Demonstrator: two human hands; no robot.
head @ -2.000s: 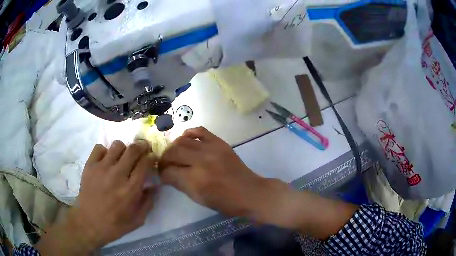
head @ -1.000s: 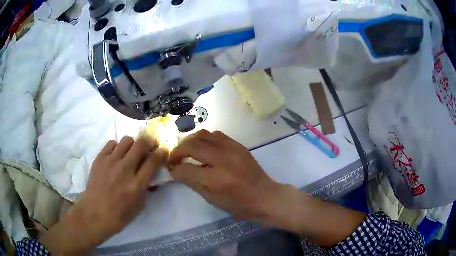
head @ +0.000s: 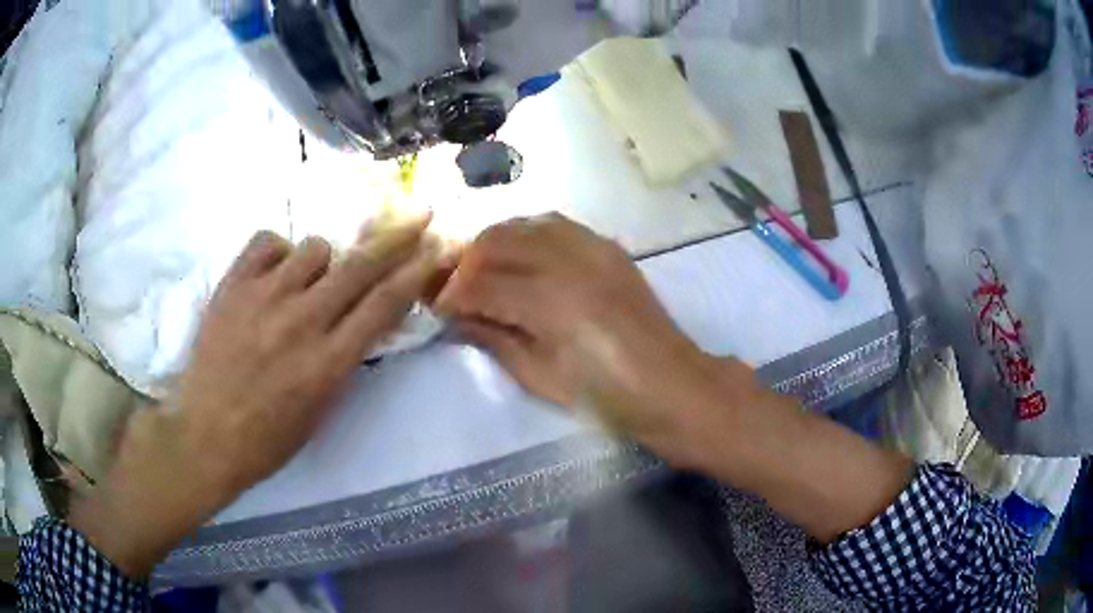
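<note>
White padded fabric (head: 150, 204) lies left of and under the sewing machine head (head: 360, 72), with a beige side (head: 72, 383) at far left. A yellowish band (head: 405, 177) shows in the glare below the presser foot. My left hand (head: 282, 347) lies with fingers stretched over the fabric just in front of the needle. My right hand (head: 563, 311) has its fingertips pinched together at the fabric edge beside my left fingertips. The glare and my fingers hide what exactly is pinched.
A dark round block (head: 489, 163) sits right of the foot. A pale yellow pad (head: 653, 114), snips (head: 785, 240), a brown strip (head: 807, 174) and a black strap (head: 857, 192) lie to the right. A plastic bag (head: 1019, 287) hangs at far right. The ruler-marked edge (head: 479, 493) runs in front.
The view has tilted down, so machine and table sit higher in the picture. My left fingers have stretched out flatter toward the needle. My right hand stays pinched beside them.
</note>
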